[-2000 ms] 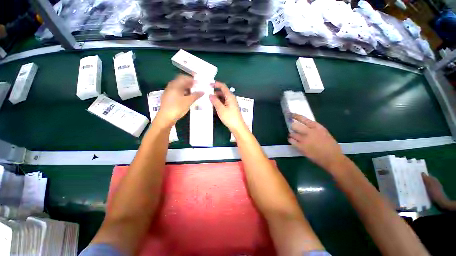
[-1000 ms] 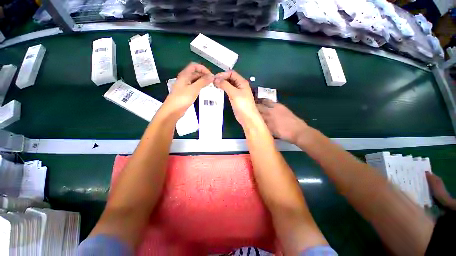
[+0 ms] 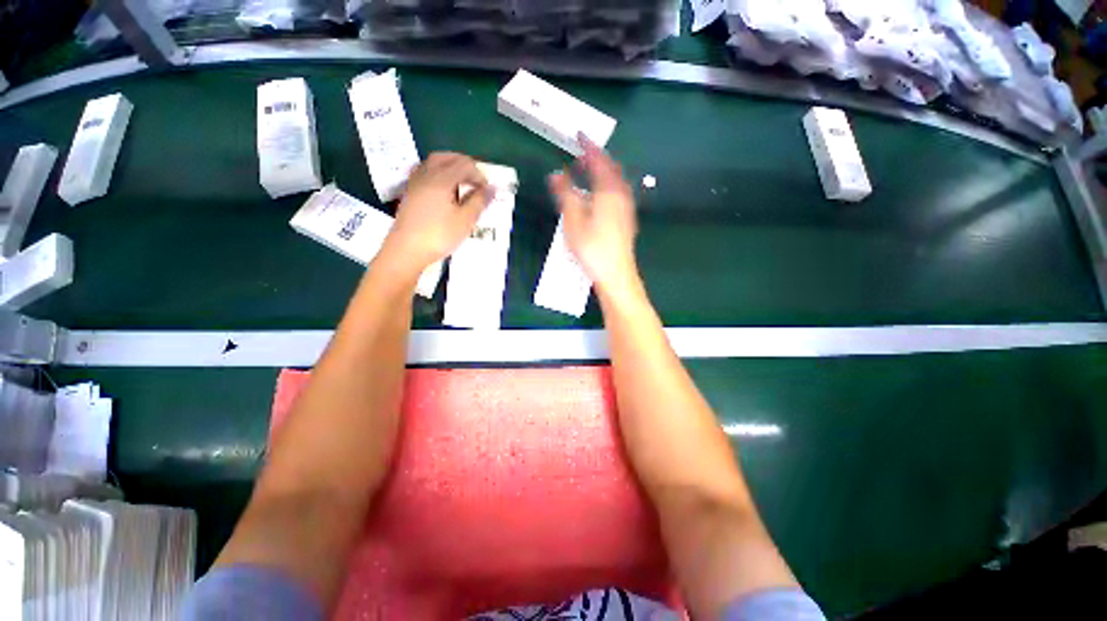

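Note:
A slim white carton [image 3: 481, 273] with a barcode lies slightly tilted on the green belt in front of me. My left hand [image 3: 440, 209] has its fingers closed at the carton's upper left end; that end is partly hidden. My right hand [image 3: 597, 209] is blurred, fingers apart, off this carton. It is over the upper part of another white carton [image 3: 563, 277], and whether it touches that one is unclear. A third carton [image 3: 346, 226] lies slanted, partly behind my left hand and wrist.
More white cartons lie on the belt [image 3: 753, 273], at the left, the back [image 3: 552, 112] and the far right [image 3: 838, 154]. A pale rail [image 3: 170, 349] crosses before me. A red pad [image 3: 510, 461] lies under my forearms. White stacked pieces [image 3: 115, 564] stand lower left; bagged parts [image 3: 898, 49] lie beyond the far rail.
My right hand has come away from the middle carton and moved right. The other person's arm and the carton group at the right have left view. The belt cartons appear farther right.

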